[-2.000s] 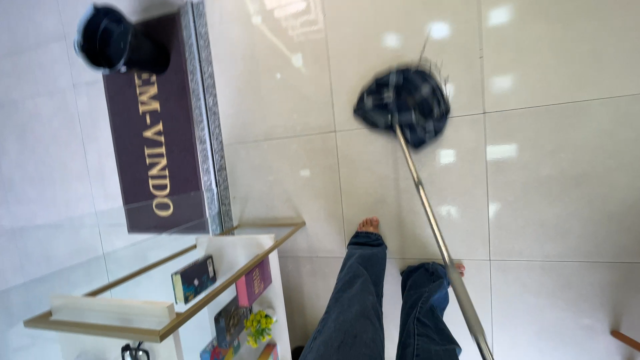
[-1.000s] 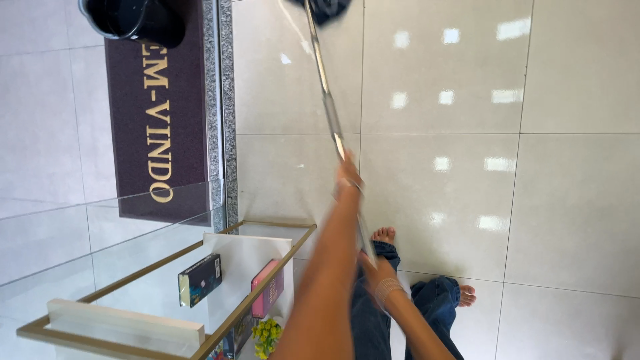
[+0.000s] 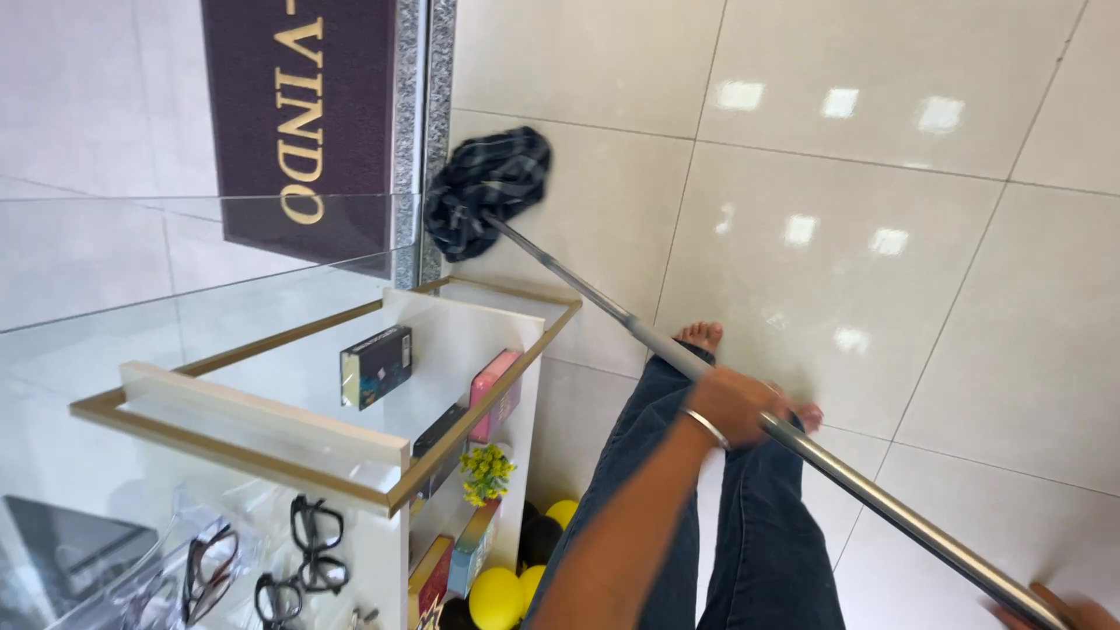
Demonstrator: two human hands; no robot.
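Note:
My left hand (image 3: 739, 404), with a band at the wrist, grips the middle of a long metal pole (image 3: 892, 507). At the bottom right edge my right hand (image 3: 1063, 610), blurred and partly cut off, is around the pole's upper end. A dark plaid cloth (image 3: 490, 192) is bunched around the far end of the pole. It lies on the tiled floor against the granite threshold strip (image 3: 437, 114). What the cloth covers is hidden.
A glass-topped display case with a gold frame (image 3: 262, 468) stands at left, holding eyeglasses (image 3: 319, 542), books (image 3: 376, 366) and yellow flowers (image 3: 486, 472). Yellow balloons (image 3: 495, 598) lie beside it. Beyond the threshold is a dark lettered doormat (image 3: 302, 114). My bare feet (image 3: 702, 335) are near the pole.
The cloth end of the pole has swung left, from the open floor to the threshold. My hands have spread farther apart, with the pole's upper end now at the lower right.

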